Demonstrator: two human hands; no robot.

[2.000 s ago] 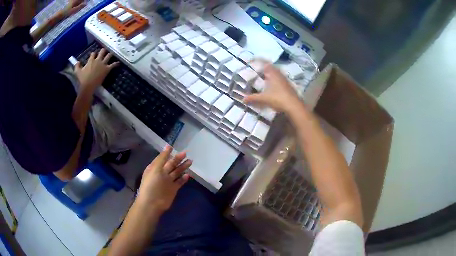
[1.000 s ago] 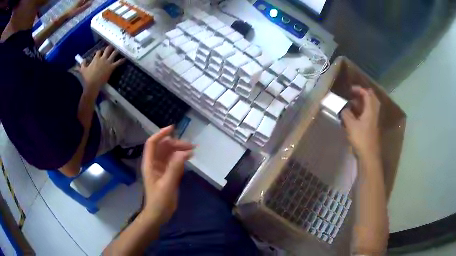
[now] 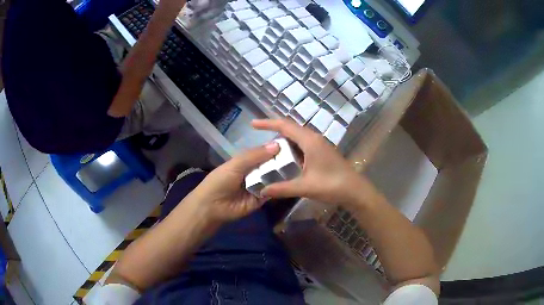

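Several white charger housings (image 3: pixel 275 167) are held together side by side between my two hands, above my lap. My left hand (image 3: pixel 229 181) grips them from the left and below, its thumb on top. My right hand (image 3: pixel 316 164) holds them from the right, thumb below and fingers above. Stacked white housings (image 3: pixel 280 56) stand in stepped rows on the bench. An open carton (image 3: pixel 456 140) stands at the right, with rows of housings (image 3: pixel 352 232) inside, partly hidden by my right forearm.
A coworker's arm (image 3: pixel 140 56) reaches over the black keyboard (image 3: pixel 197 80) at the left. A blue stool (image 3: pixel 104 173) stands on the tiled floor. A white cable (image 3: pixel 396 65) and blue panel (image 3: pixel 371 16) lie behind the stack. A white sheet (image 3: pixel 411 179) shows in the carton.
My right hand has moved from over the carton to my left hand, and both now hold housings. Housings are gone from the stack's near right end. The view has shifted; the coworker's arm moved up.
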